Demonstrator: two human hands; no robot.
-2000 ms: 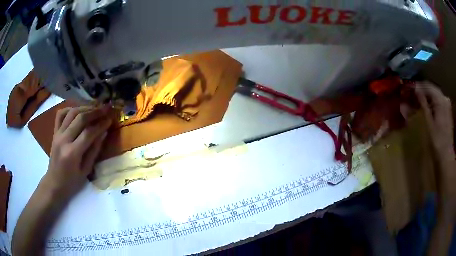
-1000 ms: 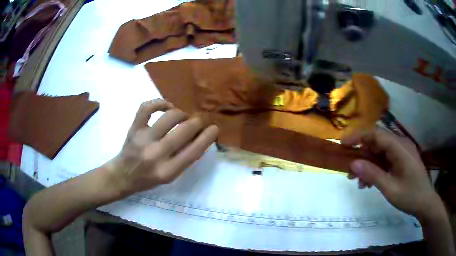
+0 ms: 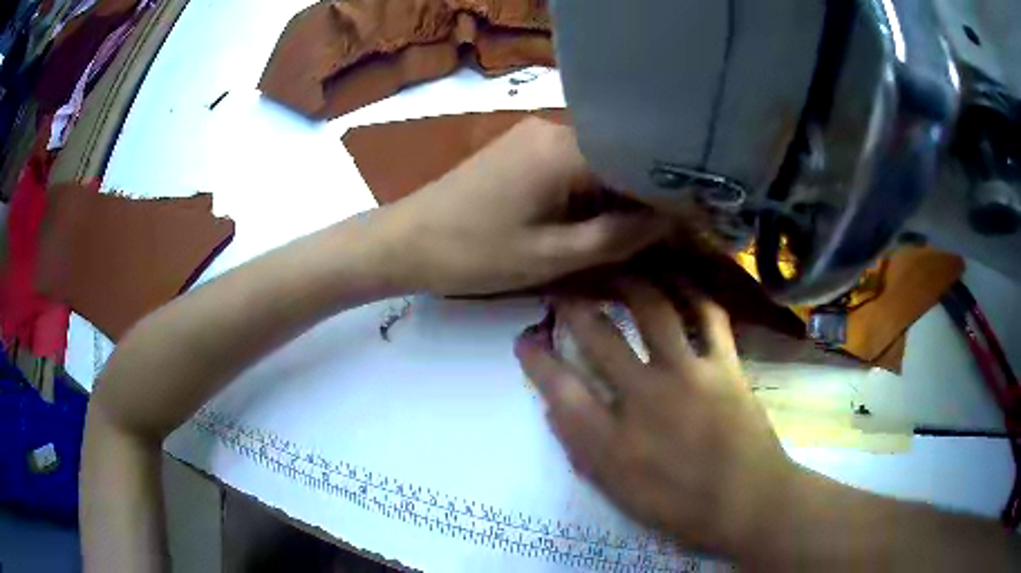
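Observation:
A rust-brown flat cut panel (image 3: 431, 155) lies on the white table and runs under the machine head. My left hand (image 3: 526, 218) rests over it, its fingers on the dark folded fabric left of the needle area. My right hand (image 3: 661, 403) is just in front, fingers bent over the near edge of the same fabric. Both hands seem to hold the fabric, but the fingertips are partly hidden. More rust-brown fabric (image 3: 909, 293) shows right of the lit needle area. The needle is hidden by the head.
The pale sewing machine head (image 3: 694, 101) fills the upper right. A finished gathered piece (image 3: 392, 50) lies at the back. A spare cut piece (image 3: 134, 252) lies at left beside coloured fabrics (image 3: 39, 269). Red-handled snips (image 3: 985, 347) lie at far right. A printed measuring scale (image 3: 414, 504) follows the front edge.
The view has swung left since the earliest frame. My right hand has come from the right side to beside my left hand. My left hand has moved onto the fabric near the machine head.

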